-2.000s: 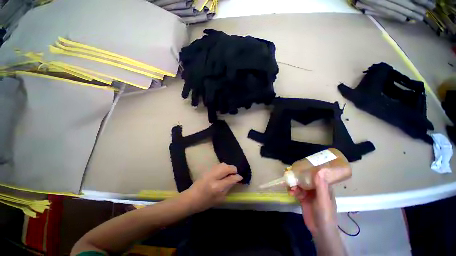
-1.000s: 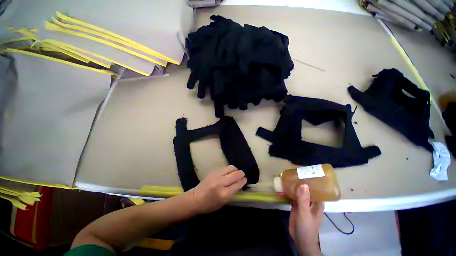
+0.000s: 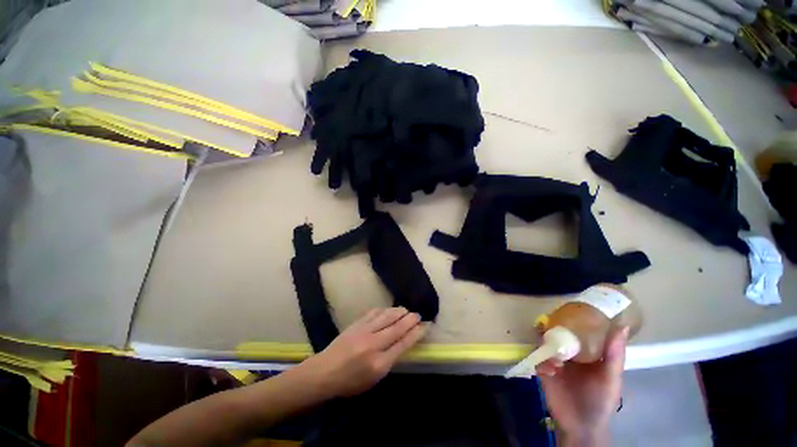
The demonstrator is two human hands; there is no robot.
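A black fabric frame (image 3: 310, 292) lies at the table's near edge. My left hand (image 3: 371, 349) lies on its lower right corner with the fingers together, pressing the fabric; the lower edge of the frame is partly hidden by the hand. My right hand (image 3: 585, 393) holds the glue bottle (image 3: 603, 319), which has amber liquid and a white label. Its pale nozzle points down and left over the table edge, clear of the fabric. A small yellow bit shows by the nozzle base.
A black heap (image 3: 398, 122) lies behind the frame. Other black frames (image 3: 524, 275) lie to the right, with a crumpled white scrap (image 3: 763, 271) beside the far ones. Grey panels (image 3: 79, 236) with yellow strips cover the left. Yellow tape (image 3: 454, 353) runs along the near edge.
The bottle has moved away from the frame's corner to the right, its nozzle now tilted down and nearer me. My left fingers have flattened onto the corner.
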